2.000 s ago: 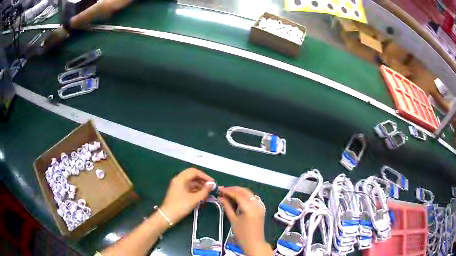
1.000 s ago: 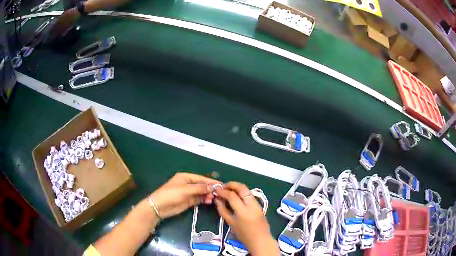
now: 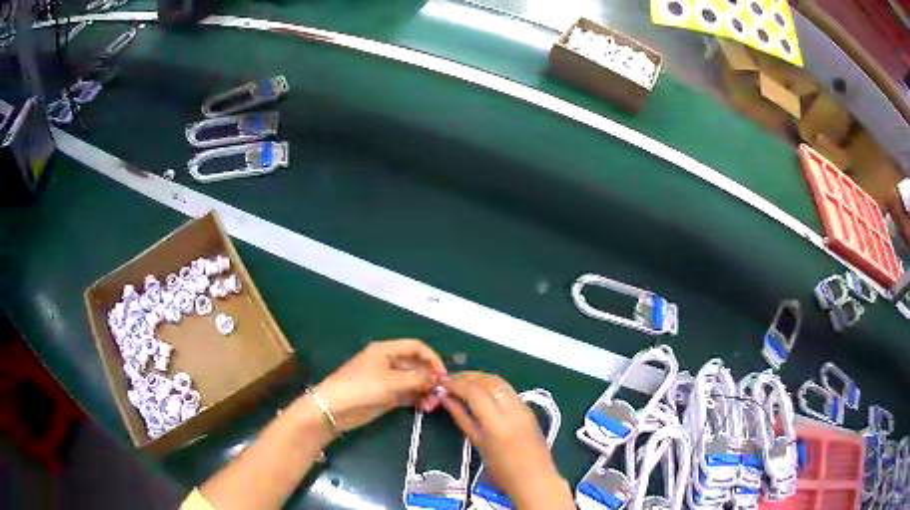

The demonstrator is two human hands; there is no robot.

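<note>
My left hand (image 3: pixel 384 386) and my right hand (image 3: pixel 499 423) meet at the top end of a looped cable unit (image 3: pixel 436 480). Their fingertips pinch a small white fitting (image 3: pixel 439 390) between them, mostly hidden by the fingers. The unit's blue-and-white end points toward me at the bottom edge. A second looped unit (image 3: pixel 545 406) lies beside it, partly under my right hand. An open carton (image 3: pixel 249 371) at the left holds many loose white fittings (image 3: pixel 160 383).
A cable pile (image 3: pixel 733 438) lies at the right, next to a red compartment tray (image 3: pixel 833 463). Single units (image 3: pixel 629 304) lie on the green belt. Another box (image 3: pixel 606 75) of white pieces and an orange-red tray (image 3: pixel 853 214) stand across the line.
The single units on the belt have shifted rightward in the picture. My hands stay together at the loop end, and the fitting is now more covered by my fingers. The other person's arm has left the upper left.
</note>
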